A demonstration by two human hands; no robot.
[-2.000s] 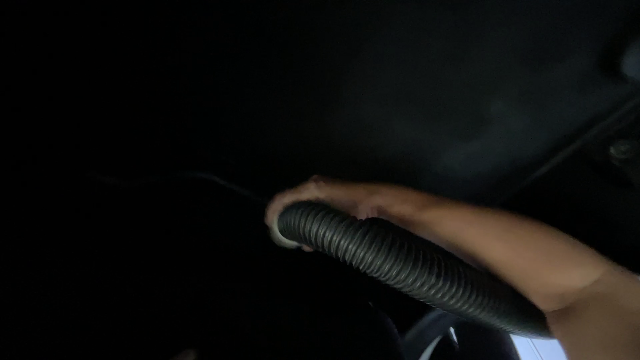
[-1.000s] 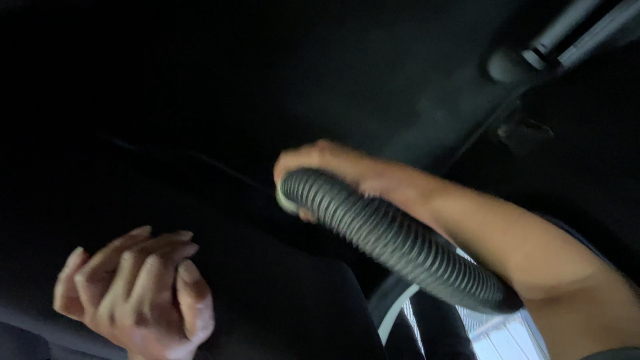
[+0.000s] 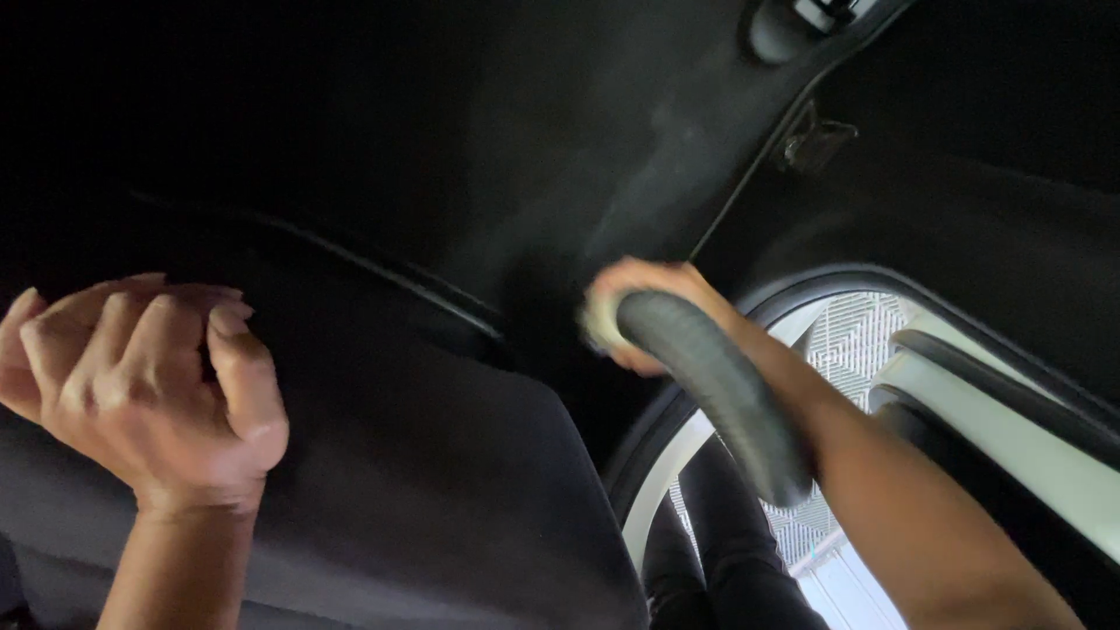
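My right hand (image 3: 647,306), blurred by motion, is closed around the pale end fitting (image 3: 602,319) of a dark ribbed vacuum hose (image 3: 713,376). The hose bends down toward the lower right, alongside my forearm. The fitting's far end is blurred and partly hidden by my fingers, beside the dark carpeted or fabric-lined surface (image 3: 604,175) of a car interior. At the left, my left hand (image 3: 153,376) has its fingers bent, with the knuckles and thumb showing. It is over or against a dark fabric seat (image 3: 420,455); contact is unclear, and no object shows in it.
A car door opening with a dark seal (image 3: 840,278) lies at right, with a pale door edge (image 3: 1006,437) beyond. Through it show dark-trousered legs (image 3: 726,534) and patterned floor tiles (image 3: 844,350). A clear hook-like piece (image 3: 818,144) and a fitting (image 3: 779,31) are at upper right.
My left hand, absent from the oldest frame apart from a faint trace at the bottom edge, is now at the left. The view has shifted, showing more of the door opening. My right hand keeps its hold.
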